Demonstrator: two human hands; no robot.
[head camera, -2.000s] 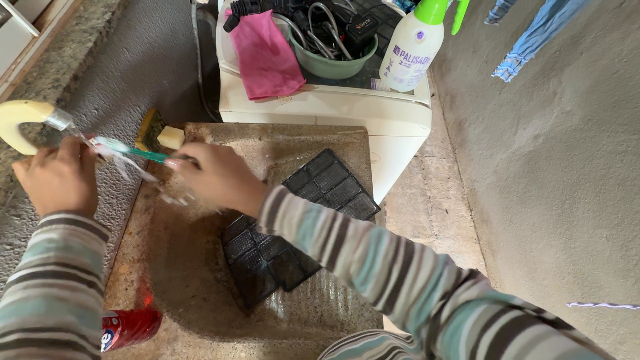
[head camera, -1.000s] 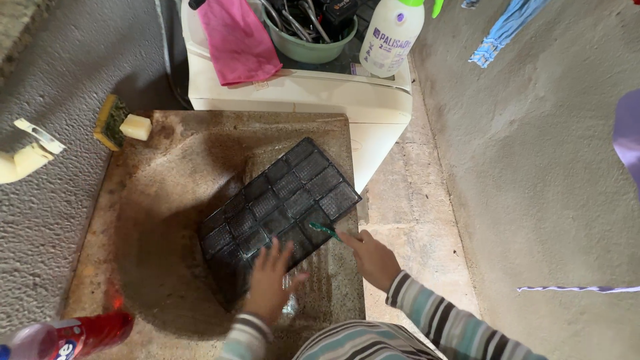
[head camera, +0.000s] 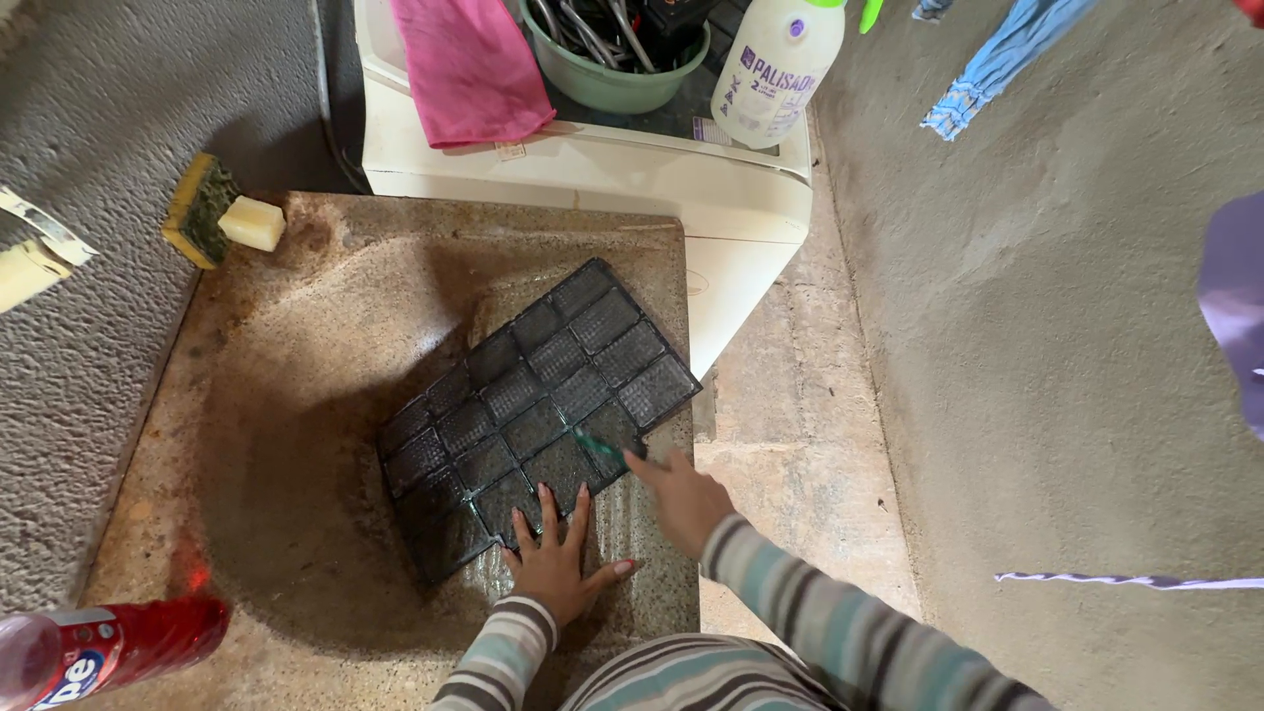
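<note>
A black rectangular mesh filter with a grid frame (head camera: 538, 370) leans tilted inside a stone wash basin (head camera: 286, 326). My left hand (head camera: 556, 568) lies with its fingers spread on the filter's lower edge. In my right hand (head camera: 681, 499) is a thin green brush (head camera: 598, 444), probably a toothbrush, whose head touches the mesh near the filter's right part; the bristles are blurred. On the basin's back left corner a yellow and dark green sponge (head camera: 197, 210) stands beside a pale bar of soap (head camera: 253, 223).
A bottle of red liquid (head camera: 148, 637) lies at the lower left. Behind the basin, a white appliance (head camera: 592, 193) bears a pink cloth (head camera: 479, 79), a green bowl (head camera: 617, 87) of tools and cables, and a spray bottle (head camera: 775, 79). A pale tap end (head camera: 35, 267) juts in at left; a wall stands at right.
Two seconds ago both hands were at the tap with the green brush; they have moved down to the filter. Since one second ago the brush has shifted slightly across the mesh.
</note>
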